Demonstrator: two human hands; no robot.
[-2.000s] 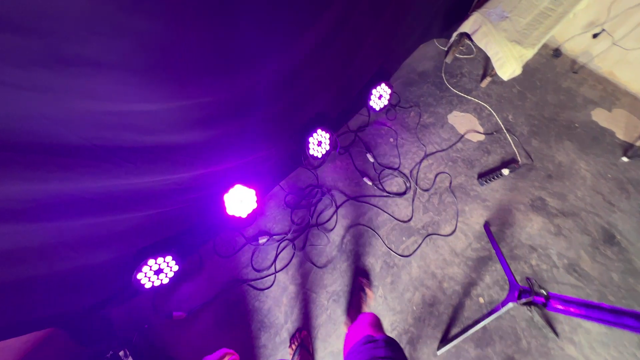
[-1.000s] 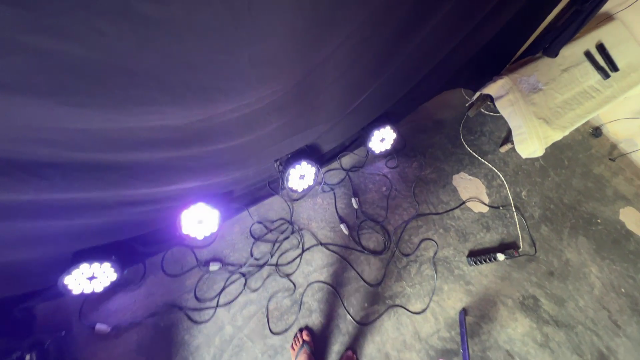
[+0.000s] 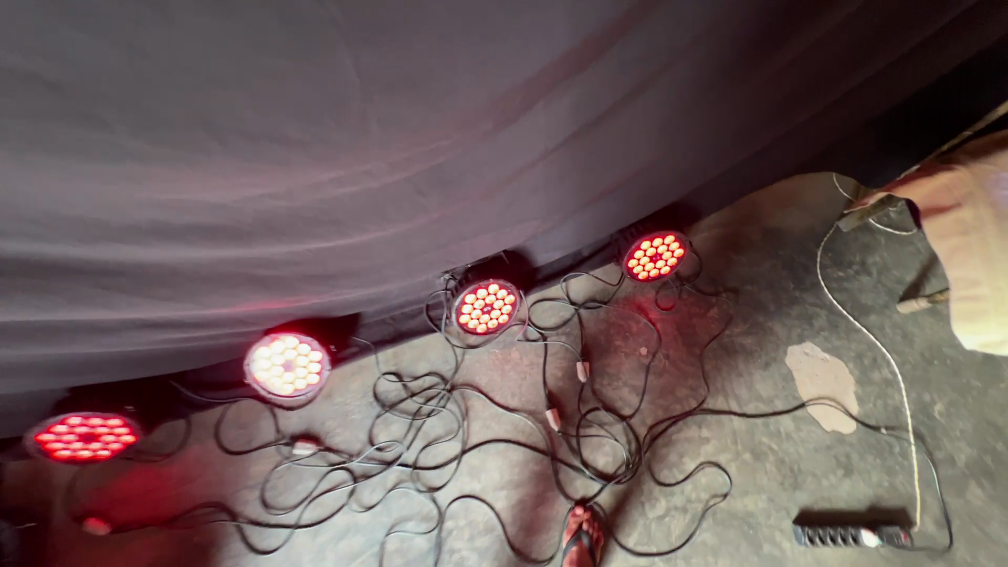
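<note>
Neither my left hand nor my right hand shows in the head view. Several round LED stage lights stand in a slanting row at the foot of a dark cloth backdrop [image 3: 315, 157]. The far left light [image 3: 87, 437], the middle one [image 3: 487, 307] and the far right one [image 3: 655, 256] glow red. Between them another light [image 3: 287, 366] shines nearly white. Black cables [image 3: 417, 394] lie looped and tangled on the floor before the lights, with pale connectors [image 3: 583, 372] along them.
My sandaled foot [image 3: 583, 535] is at the bottom, touching or close to the cables. A black power strip [image 3: 854, 537] with a white cord [image 3: 890, 354] lies at the lower right. A cloth-draped piece of furniture [image 3: 976, 244] stands at the right edge. The concrete floor [image 3: 756, 480] has a pale patch.
The lights have turned from purple and white to mostly red. The view has shifted, and the tripod-like stand seen at the lower right earlier is out of frame.
</note>
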